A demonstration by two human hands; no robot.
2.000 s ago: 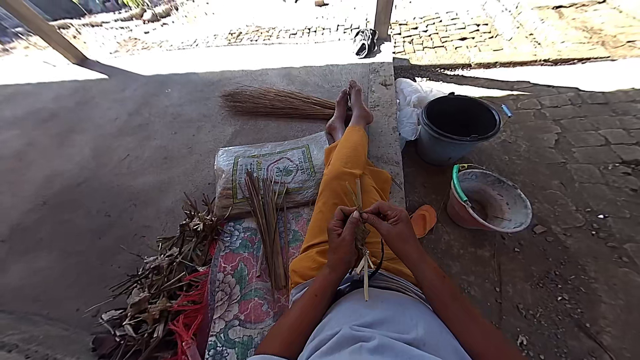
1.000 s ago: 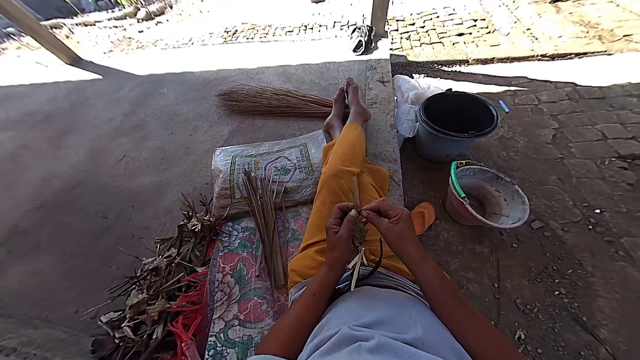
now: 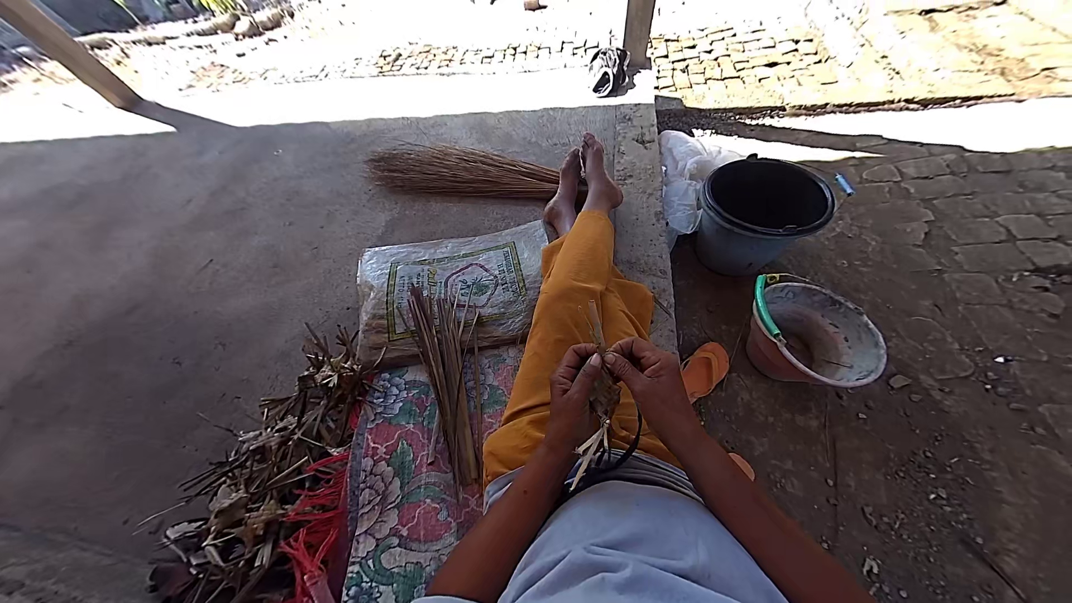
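Observation:
Above my lap, my left hand [image 3: 574,392] and my right hand [image 3: 655,382] pinch a small bundle of dry plant strips [image 3: 603,394] between thumbs and fingers, close together. Pale strip ends [image 3: 591,452] hang below the hands, and one strip sticks up above them. A thin dark cord or strap curves beneath my right hand. Left of my legs, a bunch of long brown dry strips [image 3: 448,385] lies across a printed woven sack [image 3: 494,260] and a floral cloth [image 3: 402,477]. Exactly how the fingers work the strips is too small to tell.
A broom-like bundle of thin sticks [image 3: 469,171] lies by my feet. Dry leaf scraps [image 3: 251,486] and red fringe [image 3: 318,511] are at lower left. Right of the concrete edge stand a dark bucket [image 3: 737,243] and a worn bucket with green handle grip [image 3: 779,360], near an orange sandal [image 3: 705,370].
The long pale strip that hung straight below my hands two seconds ago no longer shows there; shorter strip ends splay out instead. Both hands stay together over my lap.

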